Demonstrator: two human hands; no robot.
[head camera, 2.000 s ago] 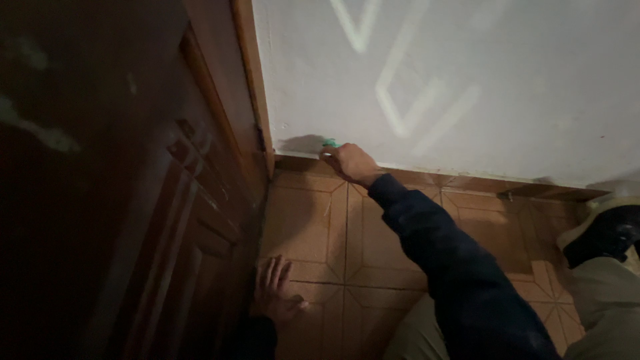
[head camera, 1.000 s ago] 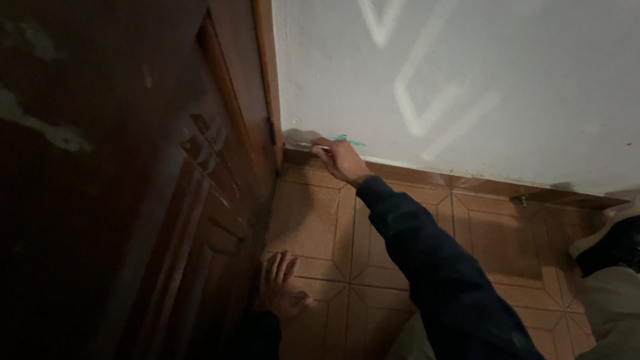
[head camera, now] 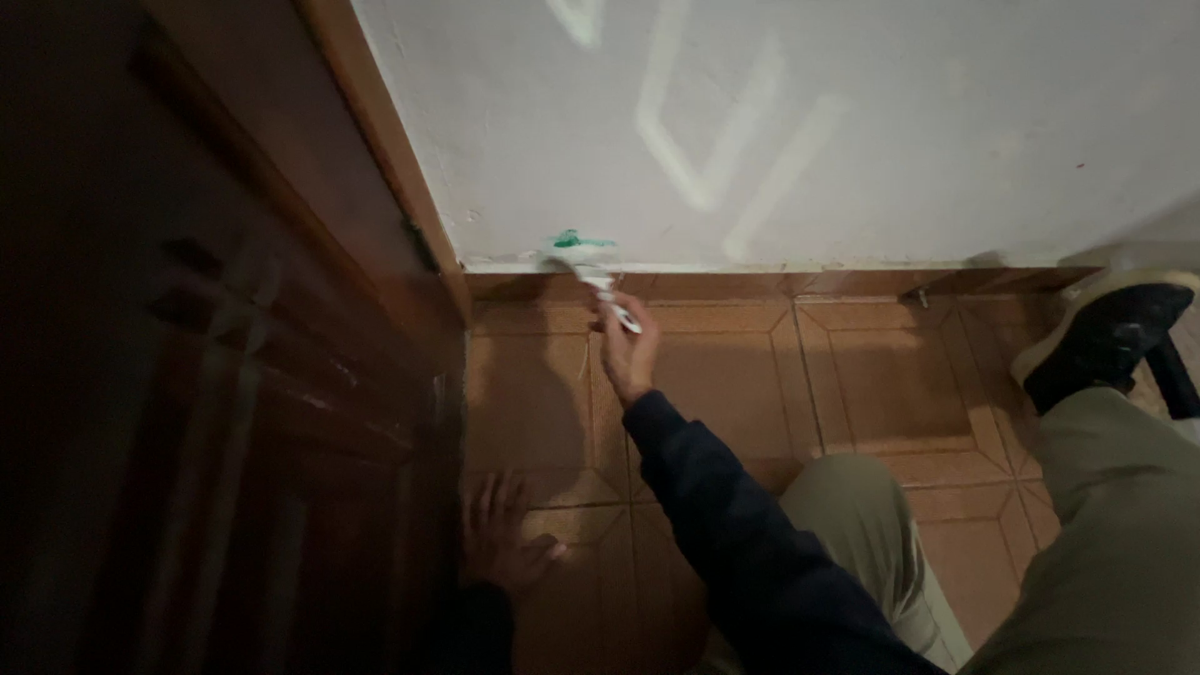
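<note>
My right hand (head camera: pixel 628 347) is closed around the handle of a small pale tool (head camera: pixel 600 286), a brush or scraper; blur hides which. Its head reaches the foot of the white wall (head camera: pixel 525 141), just below a green smear (head camera: pixel 572 240). My left hand (head camera: pixel 502 539) rests on the brown floor tiles with fingers spread, beside the dark wooden door, and holds nothing that I can see.
At left stands the dark carved wooden door (head camera: pixel 309 394) with its frame (head camera: pixel 394 150). A tiled skirting (head camera: pixel 712 284) runs along the wall's foot, with a small metal piece (head camera: pixel 922 296) by it. My shoe (head camera: pixel 1106 337) and knee (head camera: pixel 853 506) are at right.
My right hand has moved down from the wall, and the tool in it now shows plainly. The green smear, largely covered by the hand earlier, is now in full view. My left hand stays on the floor.
</note>
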